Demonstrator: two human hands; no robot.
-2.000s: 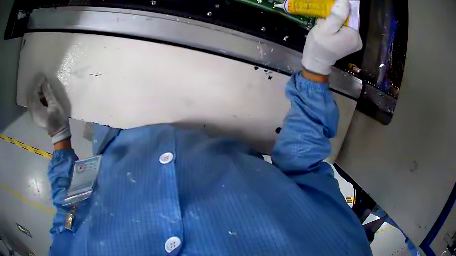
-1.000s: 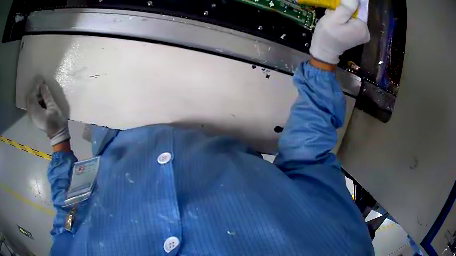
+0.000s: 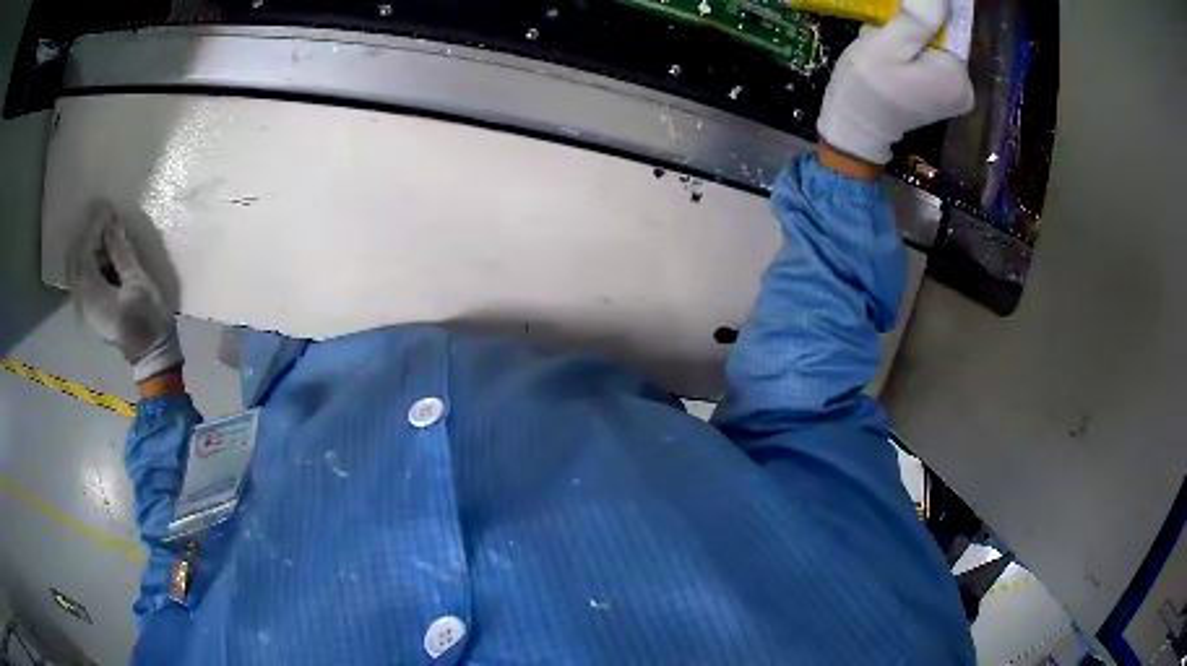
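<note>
My right hand (image 3: 896,81), in a white glove, is shut on the yellow glue tube (image 3: 853,9) at the top right. The tube is cut off by the top edge and its nozzle tip is not clearly seen. The green circuit board (image 3: 749,26) shows partly below and left of the tube, in its black carrier (image 3: 599,50) with small studs. My left hand (image 3: 124,286), in a grey-stained white glove, rests at the left end of the white front cover (image 3: 430,208). It seems to hold nothing, with a dark gap between thumb and fingers.
A grey metal rail (image 3: 391,89) runs between the cover and the carrier. A dark end piece (image 3: 985,260) and a grey-white machine panel (image 3: 1067,351) stand at the right. An ID badge (image 3: 218,471) hangs on my blue smock. Yellow floor tape (image 3: 65,386) shows at the left.
My right hand and the tube have moved right and slightly up, more so in the first second. More of the board's right end now shows. My left hand stays in place.
</note>
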